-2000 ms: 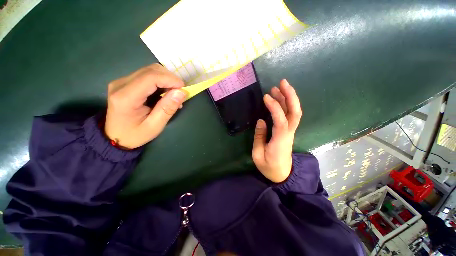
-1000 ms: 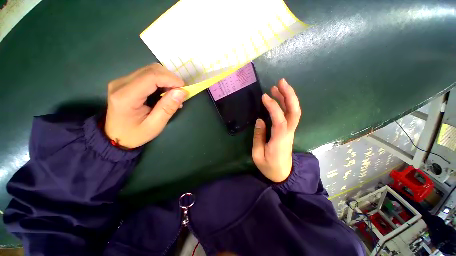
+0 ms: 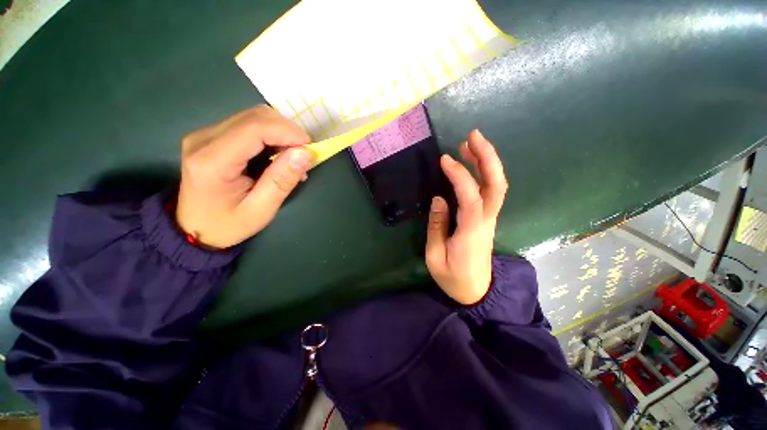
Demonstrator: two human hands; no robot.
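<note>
A white sheet or booklet with yellow edges and yellow grid lines [image 3: 378,55] lies at the top centre, cut off by the frame's upper edge. My left hand [image 3: 240,176] pinches its near left corner between thumb and fingers, and the near edge is bent up. A black smartphone [image 3: 404,180] lies on the dark green bench; its far end is hidden by the sheet, and part of its screen is lit pinkish-purple. My right hand [image 3: 467,218] is beside the phone's right edge, fingers apart and holding nothing.
The dark green bench [image 3: 614,109] curves across the view, with its edge at the lower right. Beyond it are a grey-white frame [image 3: 715,218], a red stool or box [image 3: 692,308], a white machine stand [image 3: 647,361] and a dark shape at the far right.
Almost nothing has moved. The fingers of my right hand have shifted very slightly beside the phone. My left hand and the sheet look the same.
</note>
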